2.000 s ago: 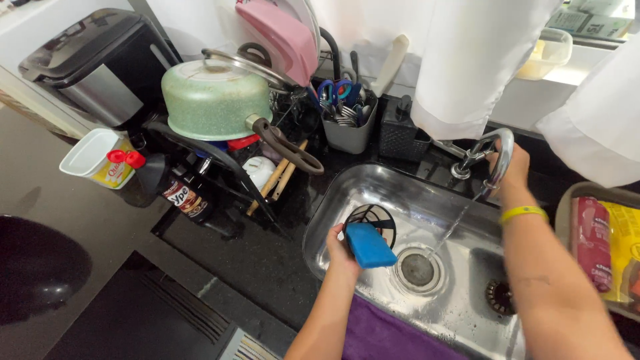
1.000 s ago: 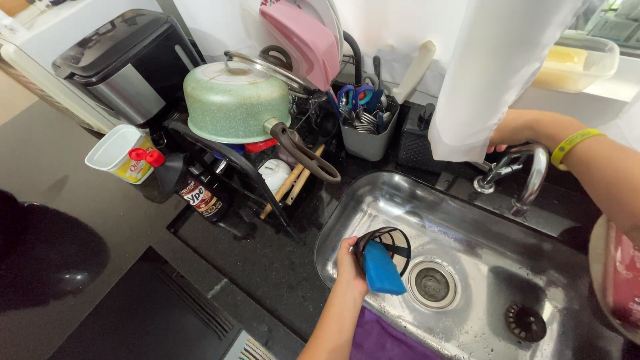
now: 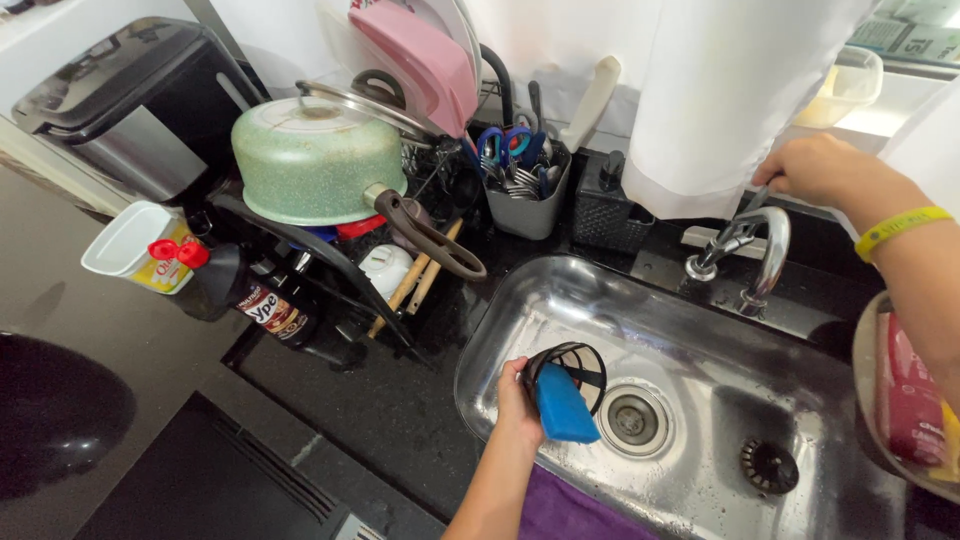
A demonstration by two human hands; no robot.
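Note:
My left hand (image 3: pixel 519 405) grips a dark mesh-sided filter basket (image 3: pixel 589 367) with a blue sponge (image 3: pixel 564 409) sticking out of its mouth, over the left part of the steel sink (image 3: pixel 675 330). The drain (image 3: pixel 636 420) lies just right of the basket, and a dark sink strainer (image 3: pixel 769 465) rests farther right in the basin. My right hand (image 3: pixel 814 169), a yellow band on its wrist, has its fingers on the lever of the chrome faucet (image 3: pixel 769 255). No water stream shows at the spout.
Left of the sink stand a dish rack with a green pot (image 3: pixel 319 165), a cutlery holder (image 3: pixel 525 210), a black soap dispenser (image 3: pixel 604 199) and a dark bottle (image 3: pixel 262 300). A white curtain (image 3: pixel 697 97) hangs behind the faucet. A tub of packages (image 3: pixel 866 390) sits at the right edge.
The water that ran from the spout two seconds ago has stopped. My right hand has moved from the spout to the faucet lever. The spout has swung to the right.

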